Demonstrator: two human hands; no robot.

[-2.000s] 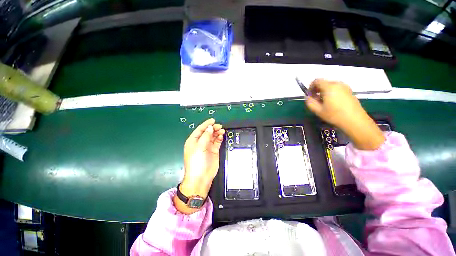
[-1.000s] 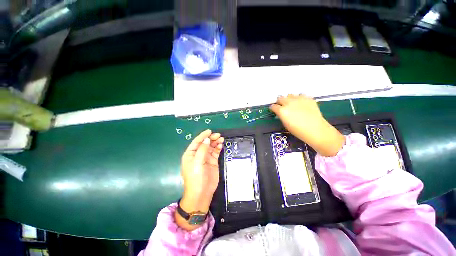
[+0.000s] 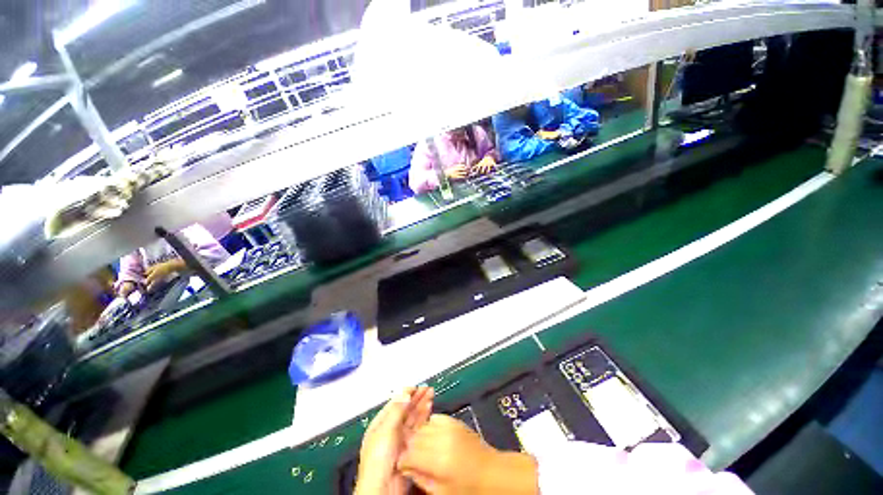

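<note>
My left hand [image 3: 385,440] is upright at the bottom centre, its wrist cut off by the edge. My right hand [image 3: 450,454] lies against its palm side, fingers curled; whether it holds a tool is hidden. Behind and right of them is a black foam tray [image 3: 678,425] with phone housings. The right phone housing [image 3: 620,406] shows whole down to its sleeve-side end; the middle phone housing [image 3: 531,421] is partly covered by my sleeve, another mostly by my hand. Several small pale rings [image 3: 308,475] lie on the green bench left of my hands.
A blue bin [image 3: 327,350] with clear plastic stands on a white board [image 3: 465,334]. A rear black tray [image 3: 426,295] holds two housings. A narrow white slip [image 3: 539,341] lies near the front tray. Stacked black trays [image 3: 329,218], an overhead rail and several people are beyond.
The view has risen and tilted, bringing the line beyond into sight. My right hand has moved from above the rings to my left hand, and they now meet.
</note>
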